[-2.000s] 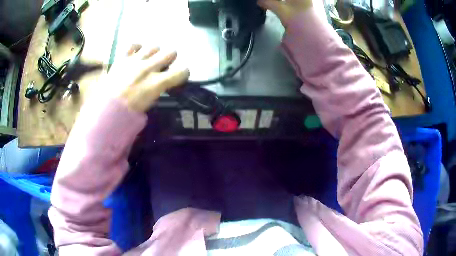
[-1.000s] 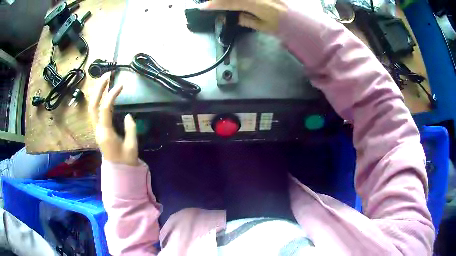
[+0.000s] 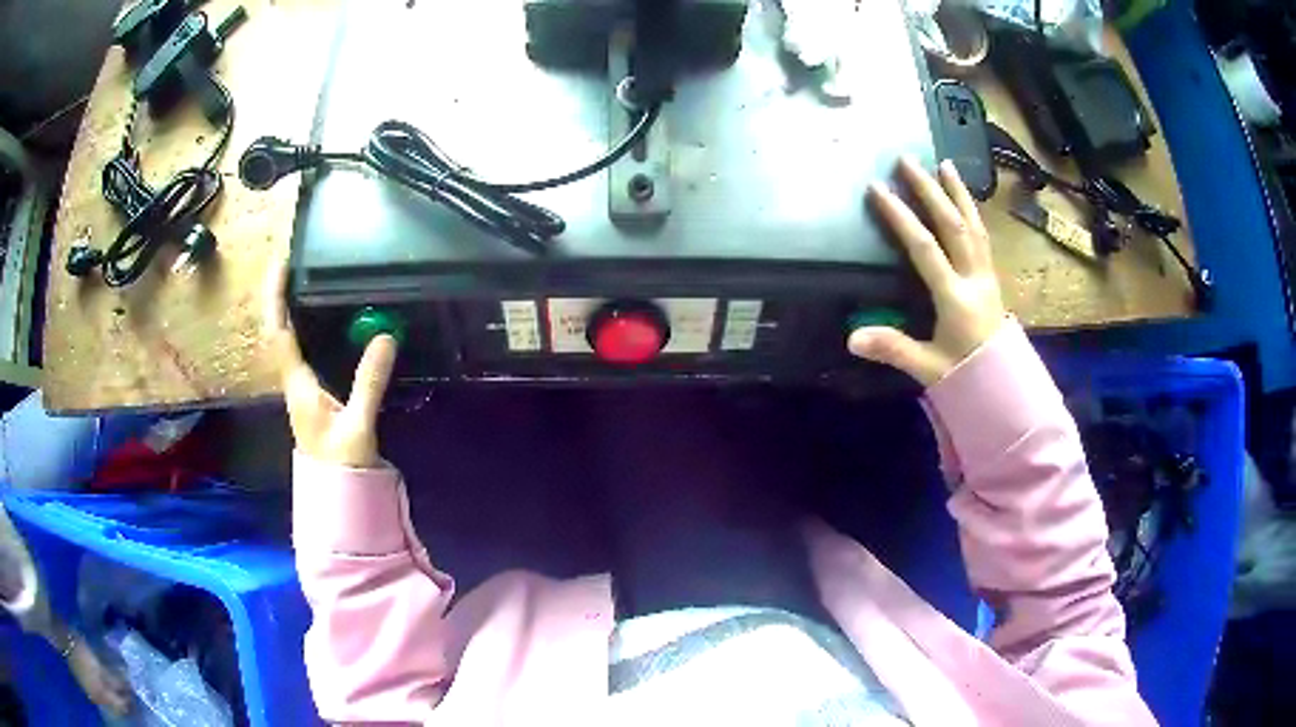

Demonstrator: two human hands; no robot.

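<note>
My left hand [image 3: 334,405] is at the machine's front left corner, its thumb on the left green button [image 3: 375,327]. My right hand [image 3: 945,284] is at the front right corner, fingers on the top edge and thumb at the right green button [image 3: 873,321]. Both hands hold nothing. The dark fixture [image 3: 569,31] stands at the top of the machine; whether an appliance head sits in it is unclear. A black power cord [image 3: 444,185] runs from it, bundled, to a plug [image 3: 266,164] at the left edge. The slotted bracket [image 3: 640,189] points toward me.
The red stop button [image 3: 627,334] is at centre front. Corded black units [image 3: 182,54] lie on the wooden bench at left. A black unit [image 3: 961,138] and an adapter [image 3: 1094,107] lie right. Blue bins [image 3: 270,611] flank my legs. A person's hand [image 3: 88,668] shows lower left.
My right hand has left the fixture and come down to the right green button. My left thumb has come onto the left green button. The bundled cord lies on the machine top.
</note>
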